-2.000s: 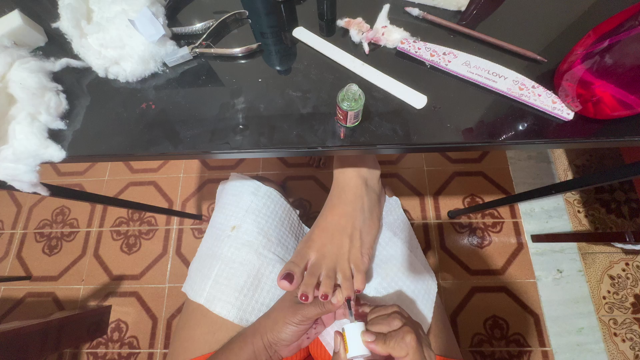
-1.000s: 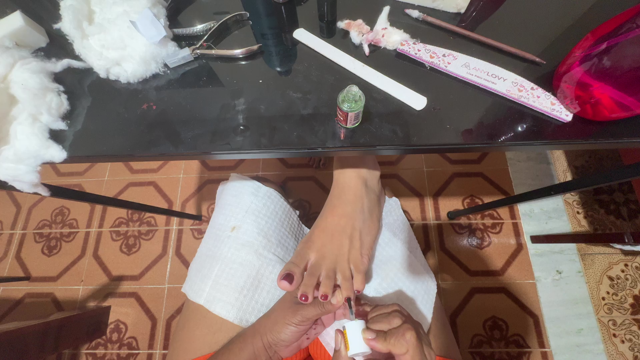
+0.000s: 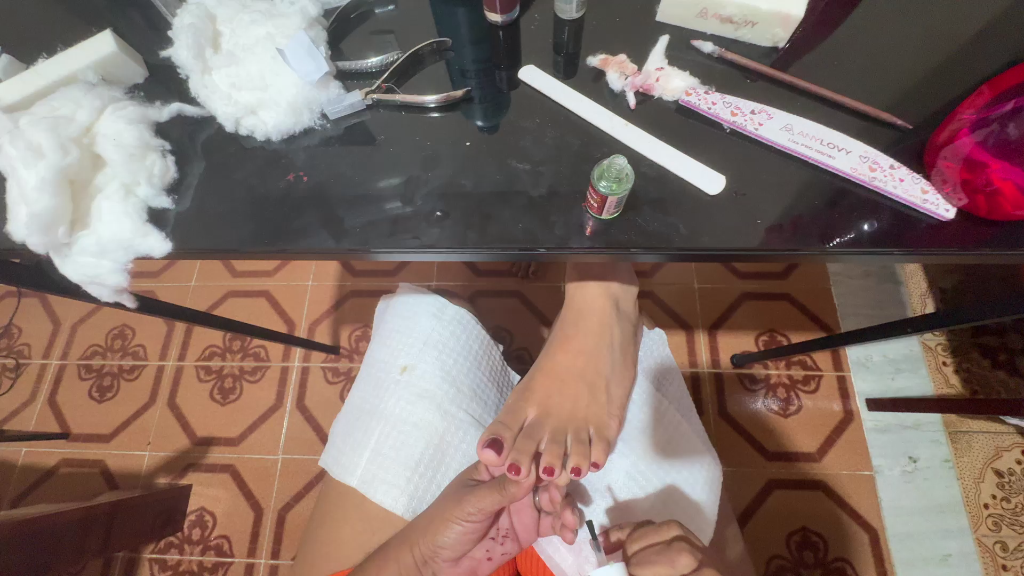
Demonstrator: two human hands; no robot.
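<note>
A person's bare foot with dark red polish on its toenails rests over a white paper towel laid across my lap. My left hand is under the toes, its thumb and fingers touching them, with small red specks on the palm. Just below and right of the toes, my right hand holds a small brush by its white cap, partly cut off by the bottom edge; the bristles are off the nails. An uncapped green glass bottle with a red label stands near the table edge.
On the black glossy table lie cotton wool, metal cuticle nippers, a white nail file, a patterned nail file, a pencil-like stick and a white block. A pink translucent object sits at right.
The brush was at the smaller toes in the earlier frames; my right hand has drawn it down, away from the nails. My left hand still supports the toes.
</note>
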